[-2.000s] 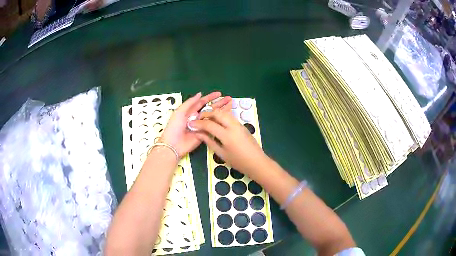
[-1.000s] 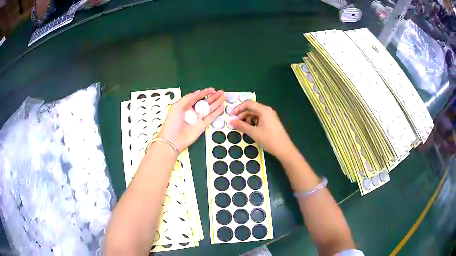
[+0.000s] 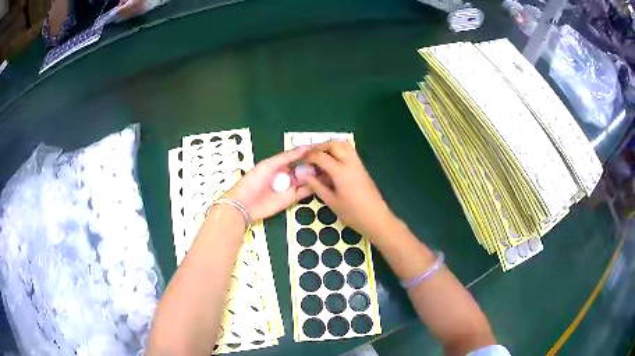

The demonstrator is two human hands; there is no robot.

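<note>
My left hand [image 3: 268, 188] is palm up with a white disc [image 3: 281, 182] lying on it. My right hand [image 3: 341, 177] reaches over its fingers, and its fingertips pinch another white disc [image 3: 303, 172]. Both hands are above the upper part of the die-cut adhesive sheet [image 3: 333, 270], a cream card with yellow edges. Its lower circles are dark. Its upper rows are mostly hidden by my hands. Empty die-cut sheets [image 3: 210, 158] overlap to the left, partly under my left forearm.
A large clear plastic bag of discs [image 3: 83, 243] lies at the far left. A fanned stack of finished sheets [image 3: 498, 132] is at the right, with a second clear plastic bag [image 3: 585, 76] beyond. A round white part [image 3: 466, 19] lies at the far side. A person's hand [image 3: 132, 7] shows at top left.
My right hand has moved from the sheet's upper rows back to my left palm and closed on a disc there. The left palm showed two discs in the open a second ago.
</note>
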